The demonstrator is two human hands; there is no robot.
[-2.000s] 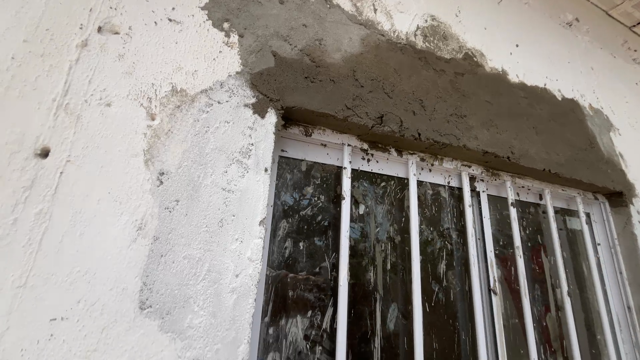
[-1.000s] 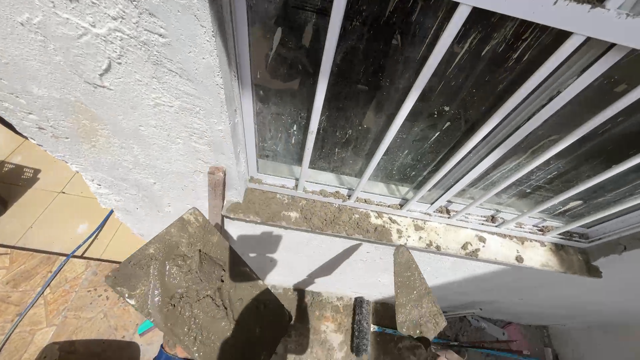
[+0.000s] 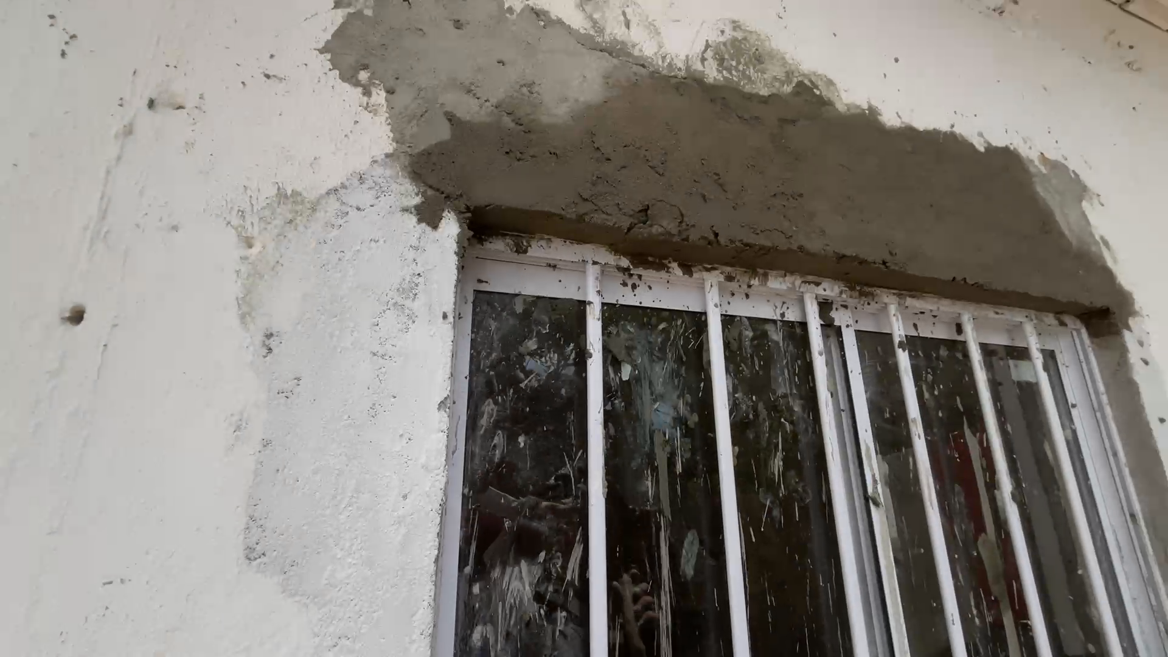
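Neither my left hand nor my right hand is in the frame, and what they hold is out of sight. Above the window lies a broad band of damp grey mortar [image 3: 785, 173], rough and cracked near its lower edge. Under it, a darker recessed edge of mortar [image 3: 776, 260] runs along the top of the white window frame [image 3: 529, 276]. White vertical bars [image 3: 721, 438] stand in front of the glass panes [image 3: 657, 474], which are splattered and streaked. A faint reflection of a hand shows low in the glass.
White painted wall [image 3: 137, 411] fills the left side, with a small hole [image 3: 75, 315] in it. A rougher whitish plaster patch [image 3: 356, 411] borders the window's left side. Grey mortar also shows on the right reveal [image 3: 1131, 420].
The view has swung up from the sill to the window's top. The mortar-laden board and the trowel, seen one second ago, are out of view.
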